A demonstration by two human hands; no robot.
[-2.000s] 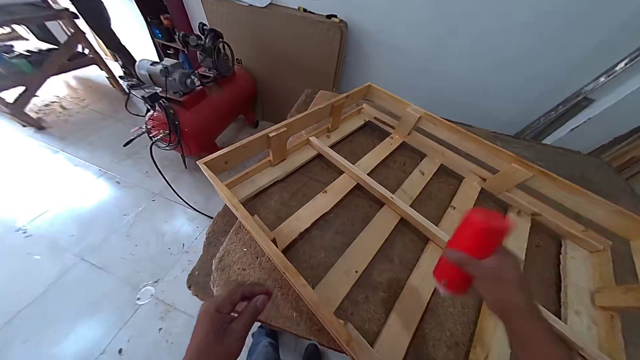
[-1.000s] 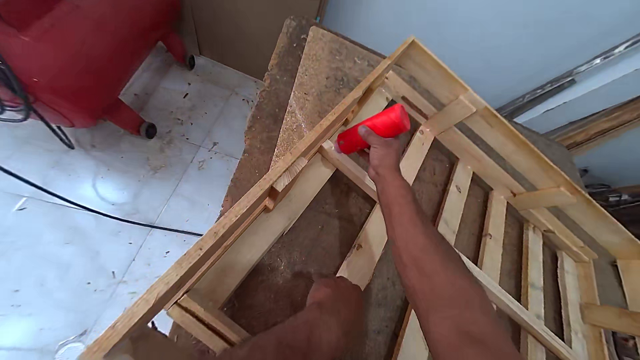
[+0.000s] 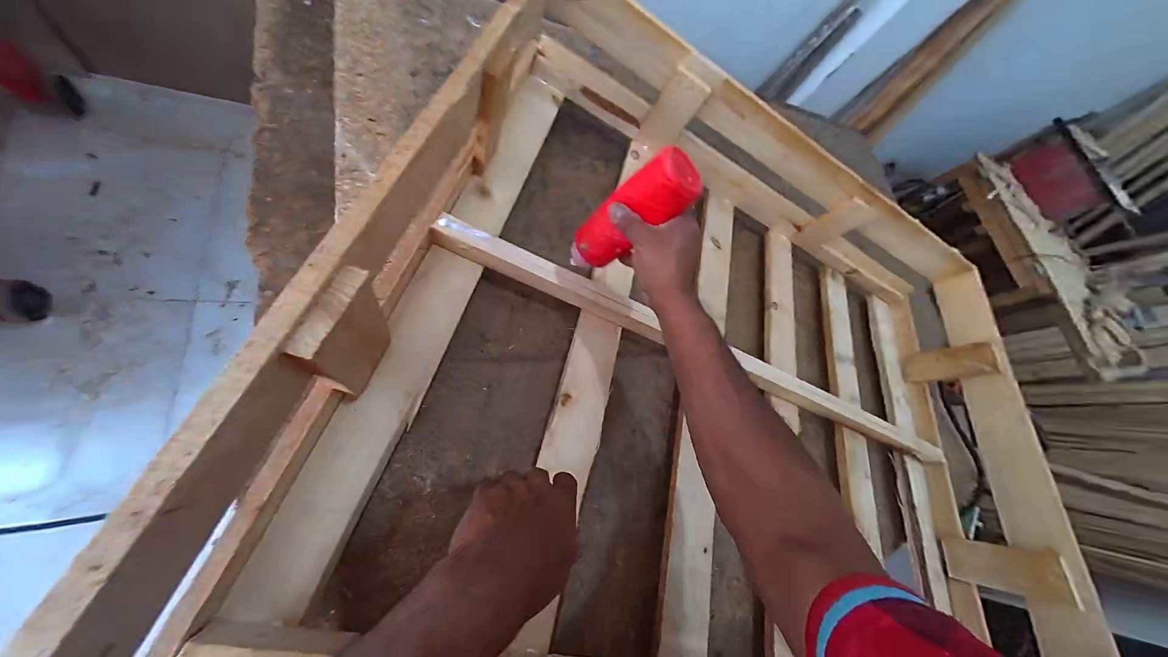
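My right hand (image 3: 664,251) grips a red plastic squeeze bottle (image 3: 643,205), tilted with its nozzle down just above a long wooden batten (image 3: 557,283). White glue shows on the batten's left end. The batten lies across the slats (image 3: 584,383) of a large slatted wooden frame (image 3: 338,246). My left hand (image 3: 520,520) is low and nearer to me, over a slat and the gap beside it, its fingers curled; whether it grips the slat is unclear. A wooden block (image 3: 342,333) sits inside the frame's near left rail.
Under the frame is a worn brown board surface (image 3: 292,119). Tiled floor (image 3: 137,274) lies to the left, with a black cable across it and part of a red machine at the upper left. Timber strips (image 3: 1104,438) are stacked at the right, by the wall.
My right hand with the red bottle has moved from the batten's left end rightward along it. Earlier the bottle was held well away from that end. The view has shifted closer over the frame.
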